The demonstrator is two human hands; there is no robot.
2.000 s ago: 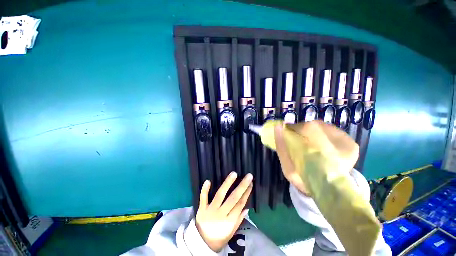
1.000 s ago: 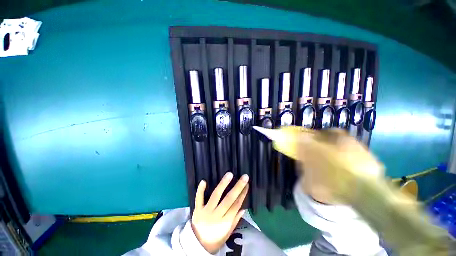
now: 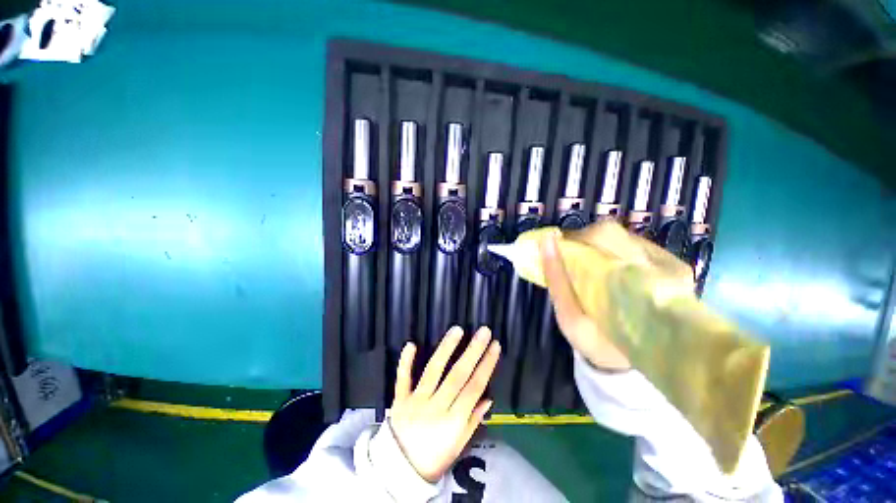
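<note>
My right hand (image 3: pixel 589 295) is closed around a long, crinkled yellowish dispensing bag (image 3: pixel 688 344). The bag's white pointed nozzle tip (image 3: pixel 499 251) is over the oval recess (image 3: pixel 489 251) of the fourth tubular handle from the left. My left hand (image 3: pixel 439 408) lies palm down with fingers apart over the lower part of the black parts tray (image 3: pixel 334 295), holding nothing. The tray's parallel channels hold several black handles with silver tube ends (image 3: pixel 455 149) and copper-coloured collar rings (image 3: pixel 453 191). My right hand and the bag partly hide the handles on the right.
The tray lies on a teal-green bench (image 3: pixel 196 196). White cards with black ovals (image 3: pixel 64 29) lie at the far left. Beyond the near edge are a green floor with a yellow line (image 3: pixel 187 411), a round yellow-topped stool (image 3: pixel 781 437) and blue bins (image 3: pixel 855 467).
The nozzle has moved from beside the third handle's oval to the fourth handle's oval. The bag is less blurred. The camera view has shifted and tilted; my left hand stays spread over the tray.
</note>
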